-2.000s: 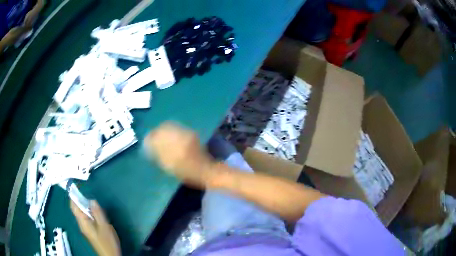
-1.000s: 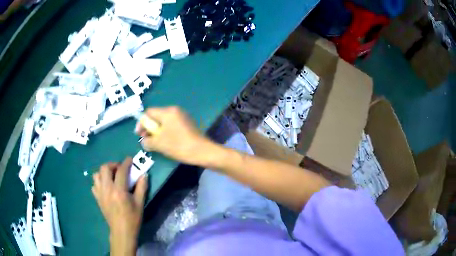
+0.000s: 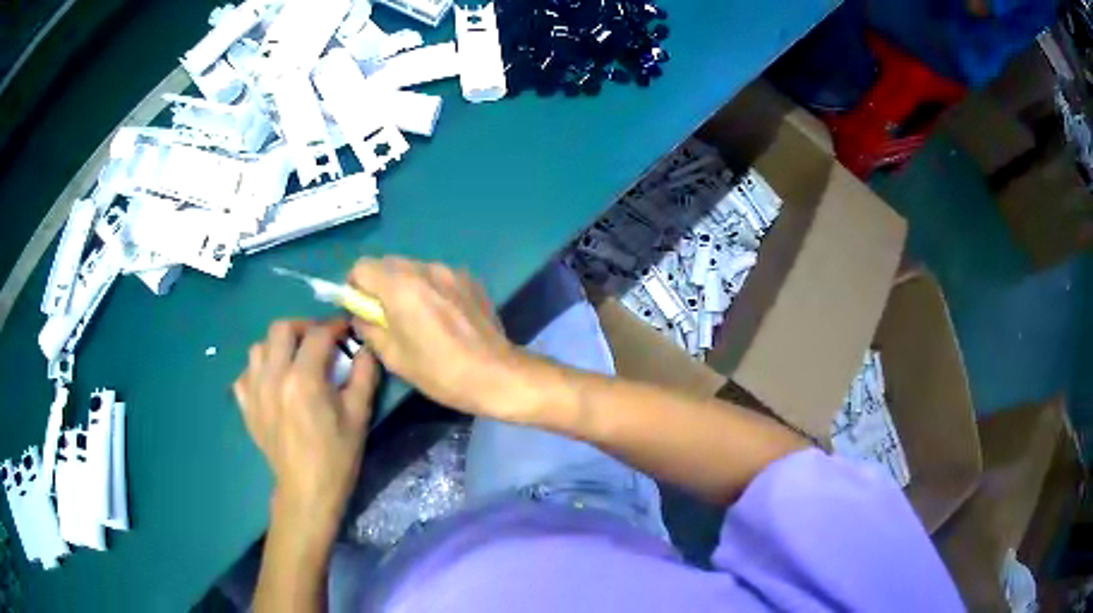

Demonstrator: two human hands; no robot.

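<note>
My left hand (image 3: pixel 306 401) is near the bench's front edge, its fingers closed around a white plastic housing (image 3: pixel 349 347). Only a small part of the housing shows between the fingers. My right hand (image 3: pixel 426 329) is beside it, touching or almost touching the left fingers. It holds a hand tool with a pale yellow handle (image 3: pixel 364 305); its thin shaft points left, away from the housing. A large heap of white housings (image 3: pixel 180 174) lies beyond my hands. A pile of small black parts (image 3: pixel 581 42) lies at the top.
Several fitted housings (image 3: pixel 90 473) stand side by side at the left. A tiny white speck (image 3: pixel 211 351) lies on the green bench (image 3: pixel 479 192). An open carton (image 3: pixel 815 287) with dark grey and white strips is at the right, another behind it. Clear plastic (image 3: pixel 414 485) lies below the edge.
The view has shifted. My right hand now has the tool's shaft turned left instead of down at the housing. My left fingers now cover most of the housing, whose notched end showed a second ago.
</note>
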